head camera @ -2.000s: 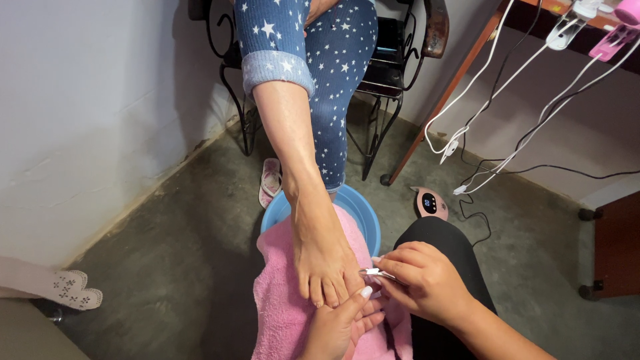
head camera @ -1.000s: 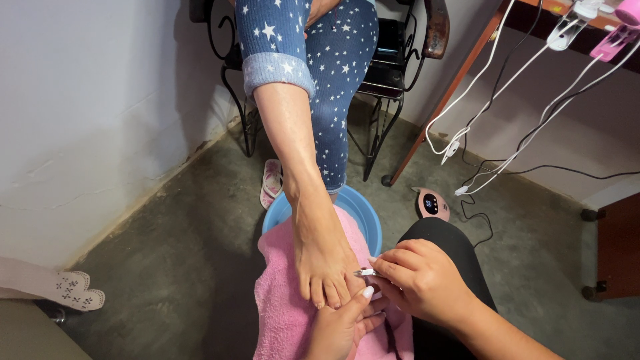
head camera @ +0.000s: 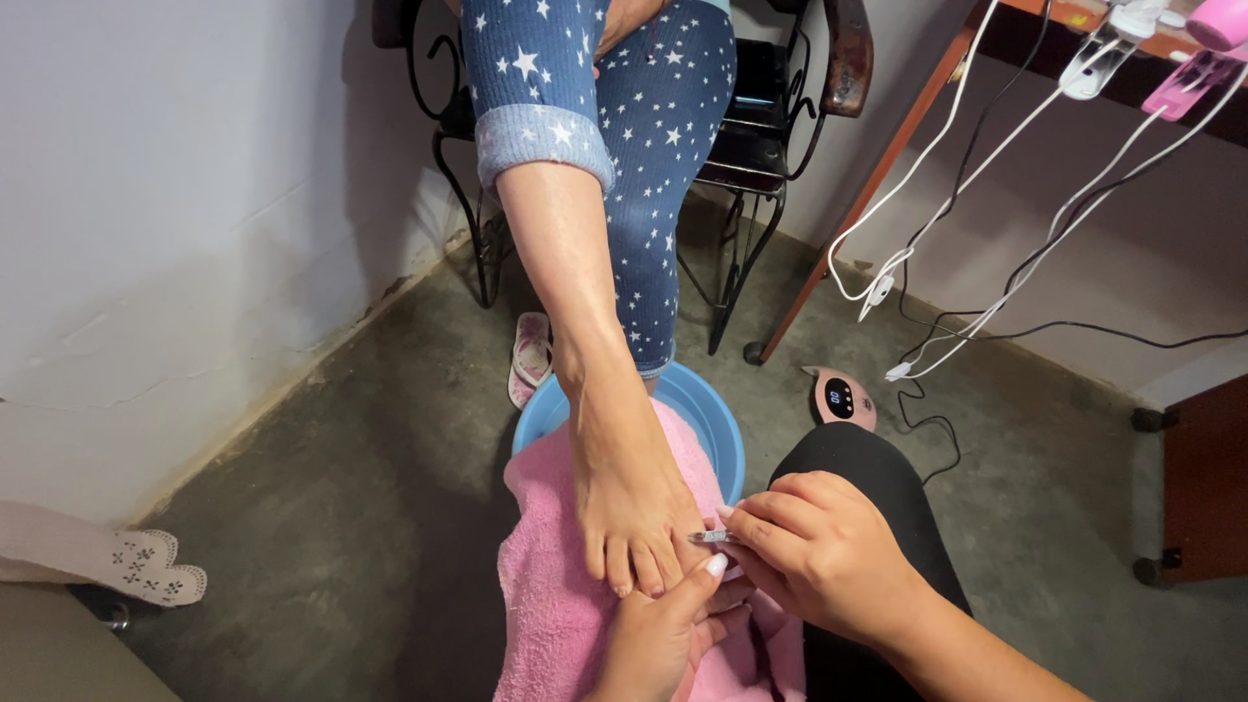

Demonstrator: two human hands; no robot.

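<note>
Another person's bare foot (head camera: 629, 468) rests on a pink towel (head camera: 546, 595), toes toward me. My left hand (head camera: 668, 624) grips the foot's big toe from below and the side, its thumb beside the toe. In my right hand (head camera: 809, 556) is a small metal nipper (head camera: 714, 536), held between thumb and fingers, its tip over the big toe. Its handles are mostly hidden in my fingers. Behind the towel a blue plastic basin (head camera: 697, 409) stands on the floor, around the person's other lower leg.
The person sits on a black metal chair (head camera: 751, 156). A pink device with a display (head camera: 840, 398) and a flip-flop (head camera: 529, 356) lie on the floor. Cables (head camera: 1014, 273) hang from a table at the right. My black-clad knee (head camera: 858, 468) is beside the basin.
</note>
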